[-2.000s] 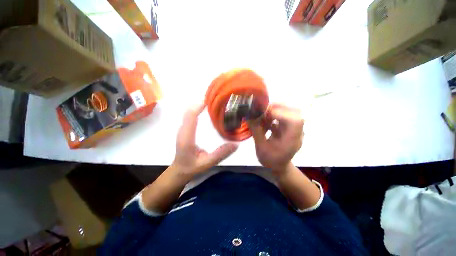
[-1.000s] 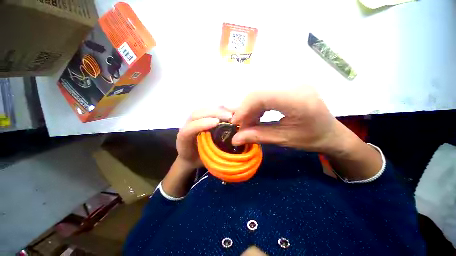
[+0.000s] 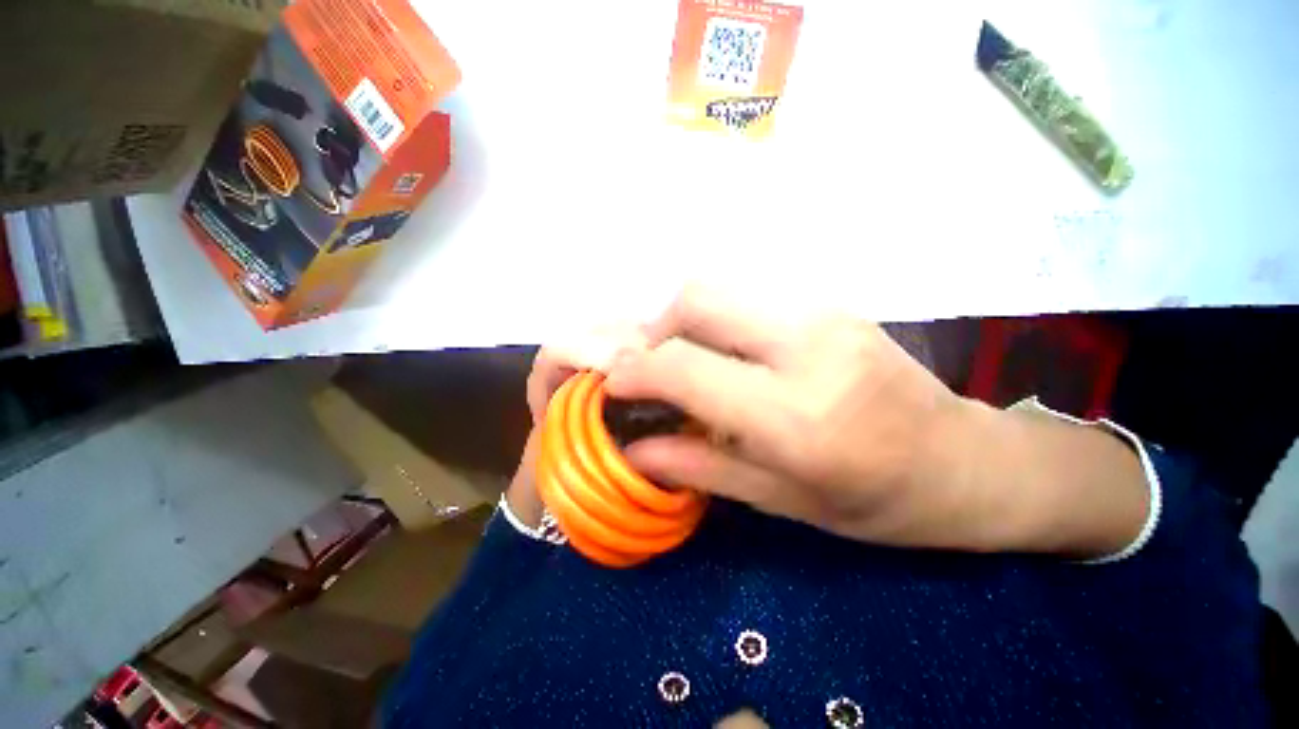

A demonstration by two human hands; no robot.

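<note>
A coiled orange cord (image 3: pixel 606 491) is held off the table, in front of my chest. A black part (image 3: pixel 644 417) shows in the middle of the coil. My left hand (image 3: pixel 553 382) is behind the coil and grips its far left side, mostly hidden by the coil and my right hand. My right hand (image 3: pixel 841 427) has its thumb and fingers on the black part and covers much of it and the coil's right side.
An orange and dark product box (image 3: pixel 306 178) lies at the table's left, beside a brown shipping carton (image 3: pixel 114 107). A QR card (image 3: pixel 734 64) and a green patterned box cutter (image 3: pixel 1057 107) lie on the white table (image 3: pixel 570 214). More cartons stand below left.
Since one second ago, the coil has tilted and shifted slightly left in the view, and my right hand covers more of its middle. Earlier, the coil was over the table.
</note>
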